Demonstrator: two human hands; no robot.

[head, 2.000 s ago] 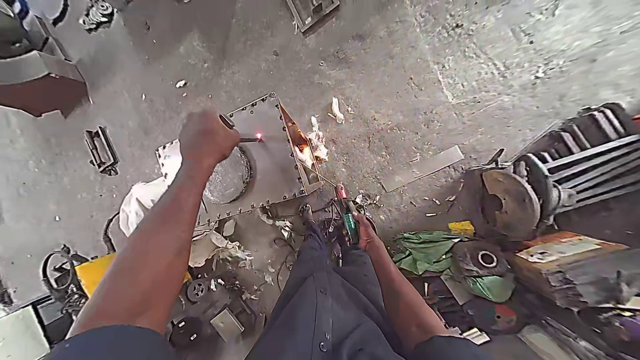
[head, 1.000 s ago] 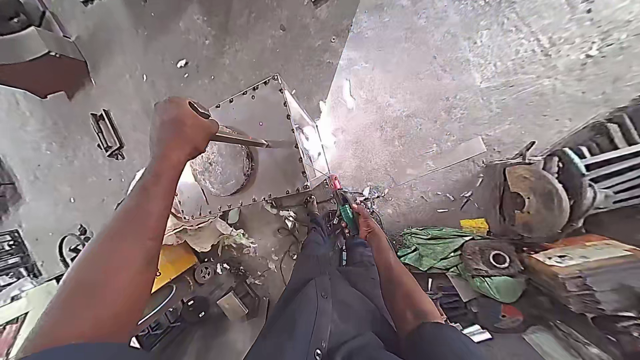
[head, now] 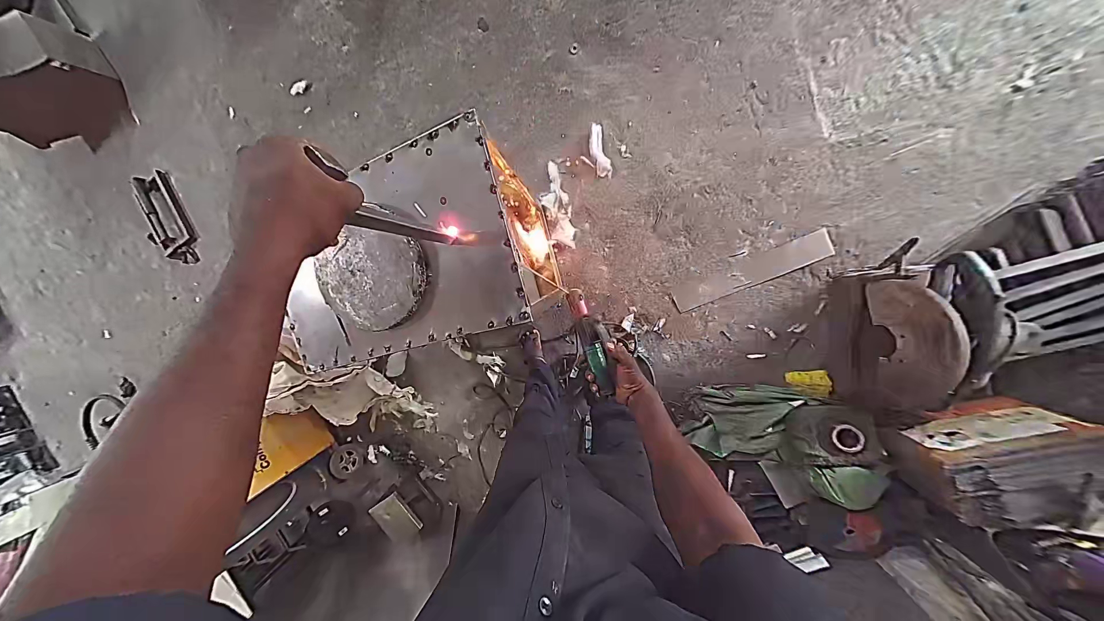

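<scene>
My left hand [head: 289,198] is closed around the handle of a dark, narrow tool [head: 401,226], seen edge-on above a metal plate; a pink-red glow shows near its far end. The plate [head: 466,285] has bolts or studs along its edges and a large round disc or opening [head: 373,280]. My right hand [head: 623,373] grips a green and red electrode holder [head: 597,345], with a thin rod [head: 545,278] pointing up and left. Near the rod, a bright orange-white glow [head: 535,243] lights the plate's right side. The exact contact point is lost in glare.
A flat metal strip [head: 755,269] lies right of the plate, with a large round disc [head: 918,338] farther right. Green cloth [head: 746,418] and stacked material [head: 992,466] are at lower right. Cables, scraps and a yellow item [head: 289,448] lie at lower left.
My left hand has moved left relative to the plate since two seconds ago. The glow beside the plate was white one second ago and is orange now. My right hand still grips the electrode holder.
</scene>
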